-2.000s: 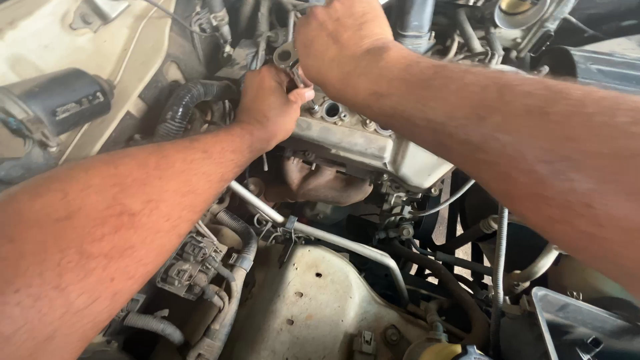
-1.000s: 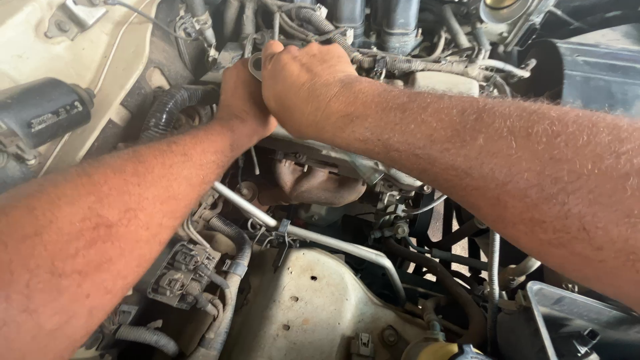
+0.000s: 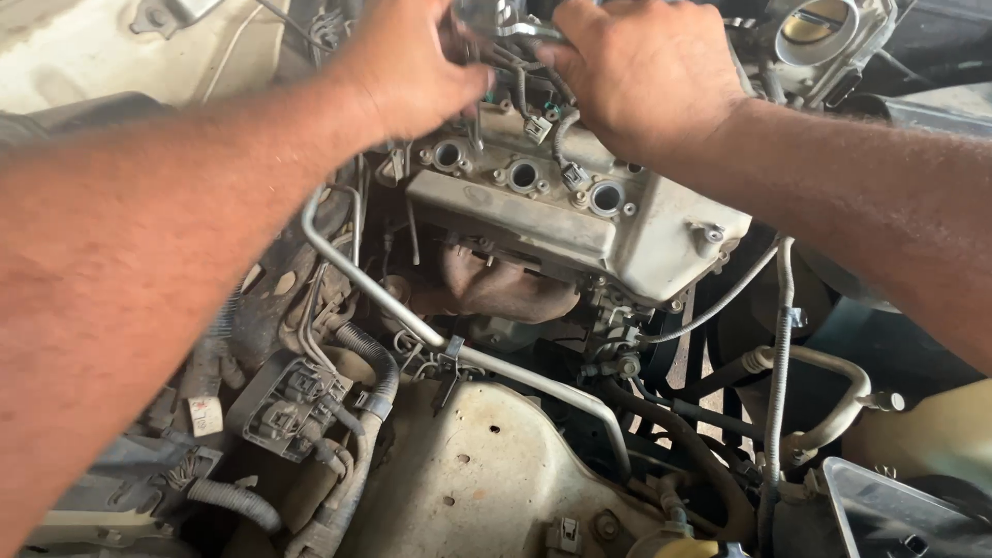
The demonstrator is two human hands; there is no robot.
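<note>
At the top of the head view, my left hand is blurred over the rear left of the engine, thumb apart from its fingers; whether it holds anything does not show. My right hand is curled on a metal wrench, whose visible part reaches left toward my left hand. Below them lies the metal valve cover with a row of round spark plug holes. Unplugged connectors on wires hang over the cover between my hands.
A rusty exhaust manifold sits below the cover. A metal pipe crosses in front. An open fuse box and corrugated hoses lie at the left. A throttle body is at the upper right, a ribbed cable at the right.
My hands were close together and are now apart, with the wrench showing between them. The spark plug holes and hanging connectors, covered a second ago, are in sight.
</note>
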